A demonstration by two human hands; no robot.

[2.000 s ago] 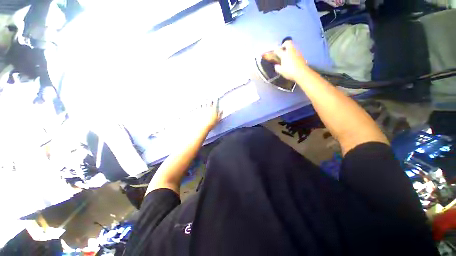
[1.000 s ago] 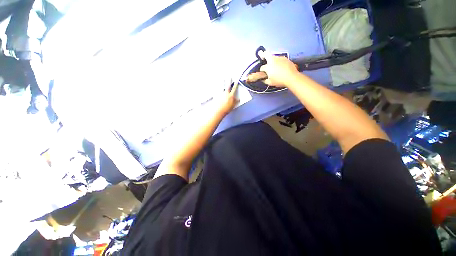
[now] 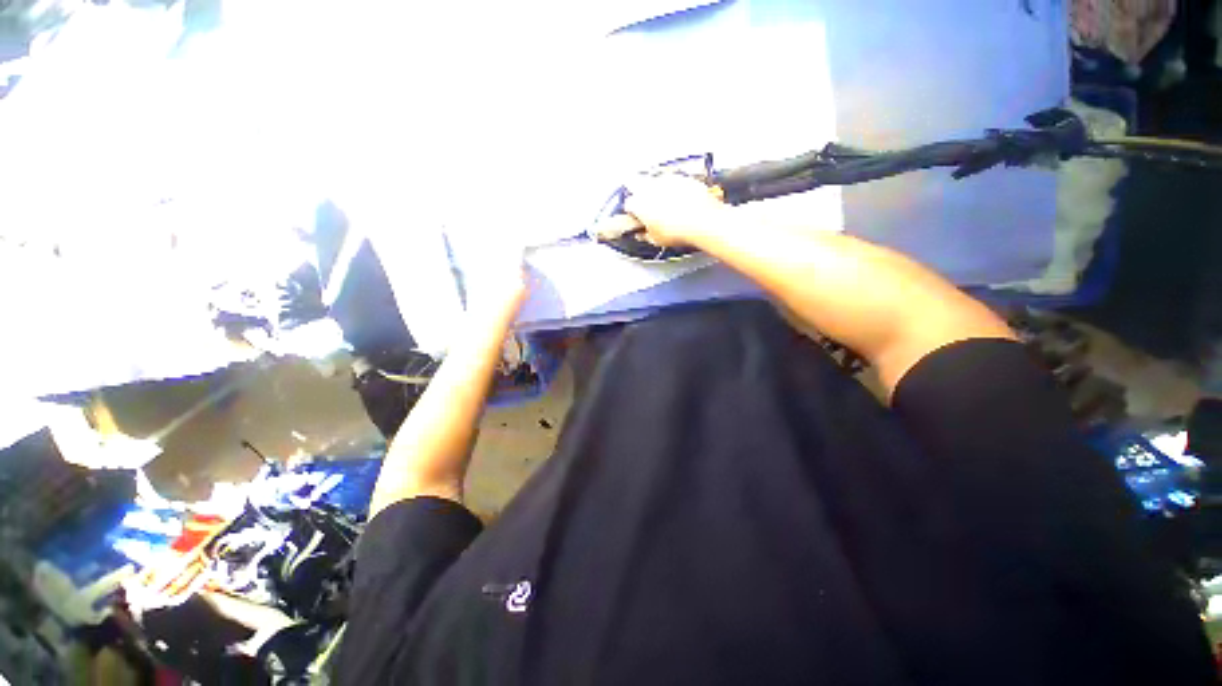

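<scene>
My right hand (image 3: 674,211) is closed on the handle of a steam iron (image 3: 630,245), whose dark pointed plate with a pale rim points left. The iron is at the near edge of a pale, overexposed fabric panel (image 3: 777,107), by a narrow pale piece (image 3: 590,279). My left hand (image 3: 512,275) is at the left end of that narrow piece near the table edge. It is washed out by glare, so its fingers and any grip cannot be made out.
The blue-lavender table (image 3: 952,201) extends right of the panel. A thick black hose (image 3: 871,164) runs from the iron to the right. A pale bundle (image 3: 1092,215) lies beyond the table's right edge. Scraps (image 3: 268,536) litter the floor at lower left. Glare hides the upper left.
The view has turned, so the table's right part shows more. The iron has moved left along the panel's near edge with my right hand. My left hand has also moved left.
</scene>
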